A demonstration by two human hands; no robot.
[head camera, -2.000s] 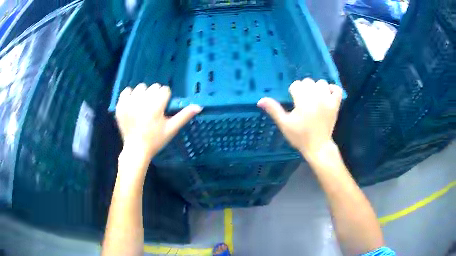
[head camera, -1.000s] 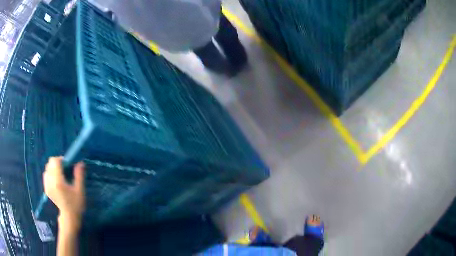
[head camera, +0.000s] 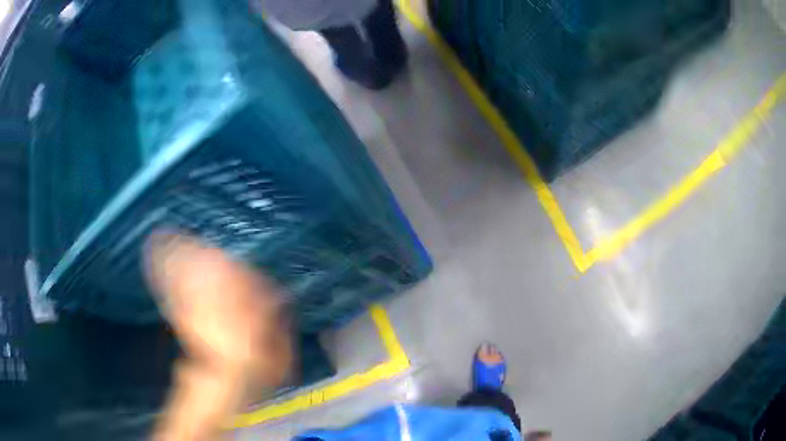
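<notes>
A stack of teal crates (head camera: 284, 198) stands on the floor at the left. The top crate is open and its slotted floor shows. My left hand (head camera: 220, 301) is strongly blurred in front of the stack's near perforated side, below the top rim. Its fingers cannot be made out, and whether it touches the crate is unclear. My right hand is not in view.
Another teal crate stack (head camera: 586, 77) stands at the upper right beside yellow floor lines (head camera: 517, 155). A person's dark-clothed legs (head camera: 371, 47) are at the top centre. Dark crates (head camera: 732, 388) show at the lower right edge. My blue-shod foot (head camera: 489, 370) is at the bottom.
My left hand has left the top crate's rim and moved right, closer to the camera. The top crate sits turned differently, with its inside more visible. My right hand, on the rim two seconds ago, is gone.
</notes>
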